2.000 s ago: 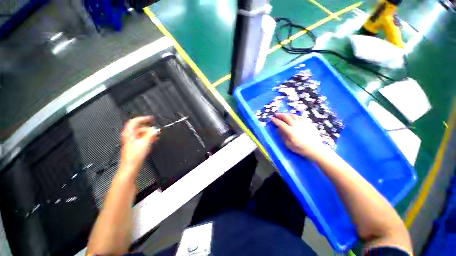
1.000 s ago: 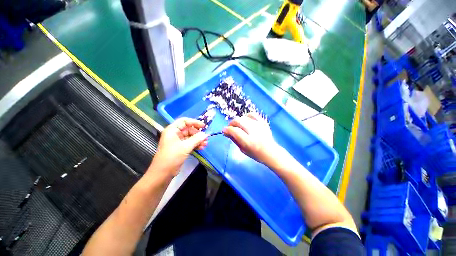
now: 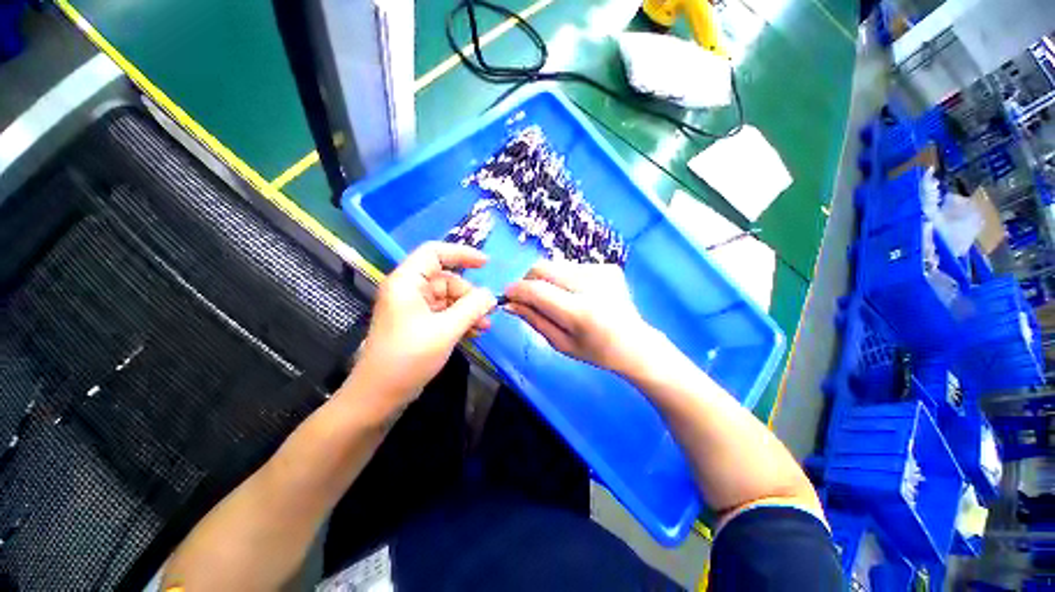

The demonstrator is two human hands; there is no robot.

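Note:
My left hand (image 3: 428,306) and my right hand (image 3: 578,310) meet over the near left edge of the blue tray (image 3: 683,463). Both hands pinch a small dark wire lead (image 3: 500,301) between their fingertips; most of it is hidden by the fingers. A dense pile of black-and-white parts (image 3: 555,214) lies in the far part of the tray, with a smaller bunch (image 3: 472,226) just beyond my left hand.
A black mesh conveyor (image 3: 174,347) is at left, with a few thin parts on it. An upright post (image 3: 364,87) stands beyond the tray's left corner. A black cord (image 3: 509,72), yellow tool (image 3: 694,21), white pad (image 3: 677,69) and paper (image 3: 743,174) lie beyond. Blue bins (image 3: 885,457) stand at right.
Two seconds ago my left hand was over the mesh conveyor; it has since come to the tray and met my right hand. Since one second ago, the fingertips have drawn closer together, covering more of the lead.

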